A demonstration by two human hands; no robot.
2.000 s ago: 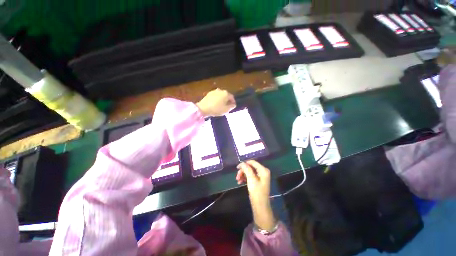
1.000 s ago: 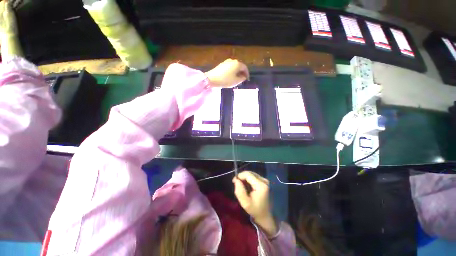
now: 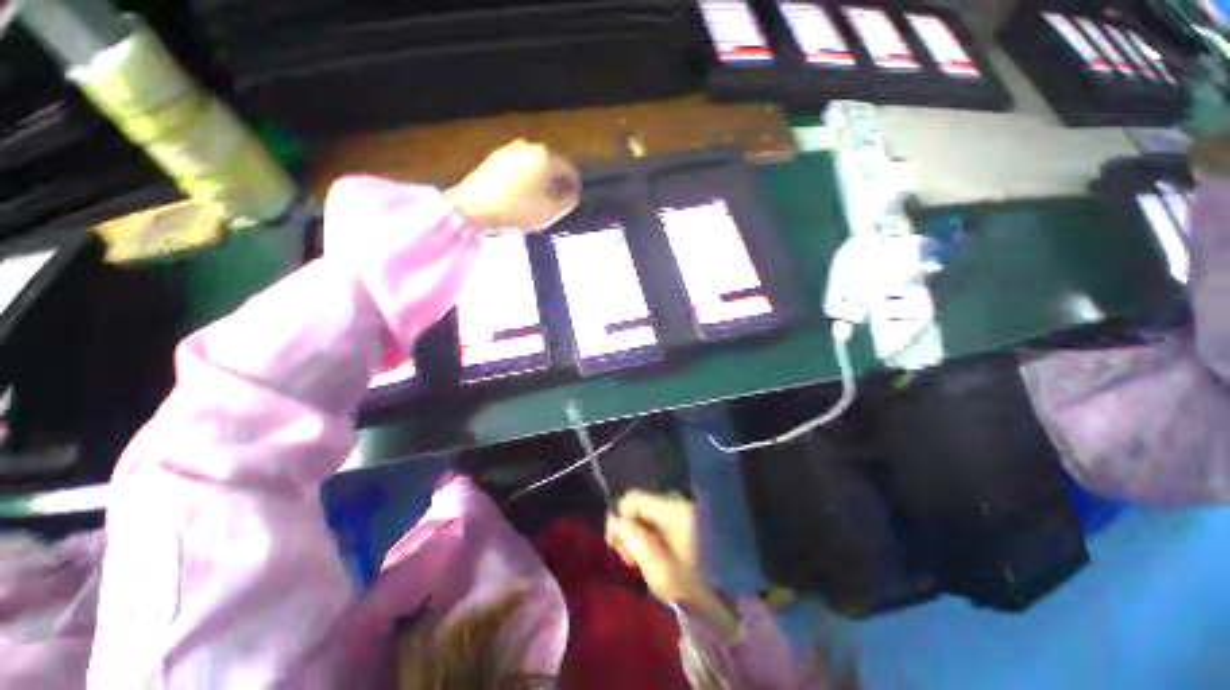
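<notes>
A black phone tray (image 3: 786,276) lies on the green bench with several lit phones in it. The rightmost phone (image 3: 718,263) and the one beside it (image 3: 604,290) show white screens. My left hand (image 3: 519,186) is curled at the top edge of the phones, its sleeve crossing the tray's left part; whether its fingers hold anything is unclear. My right hand (image 3: 657,542), blurred, is below the bench edge, closed on a thin pale cable (image 3: 588,452). The cable's upper tip is just below the phones' bottom edge, apart from them.
A white power strip (image 3: 863,162) with a charger (image 3: 853,276) and hanging white lead stands right of the tray. Behind are a wooden strip (image 3: 540,146), another phone tray (image 3: 863,84) and a yellowish wrapped post (image 3: 176,121). A neighbour's pink sleeve (image 3: 1126,384) is at right.
The cable tip was at a phone's bottom edge a second ago and is now below it. My right hand has moved lower. My left hand stays by the phones' top edge. The view has shifted.
</notes>
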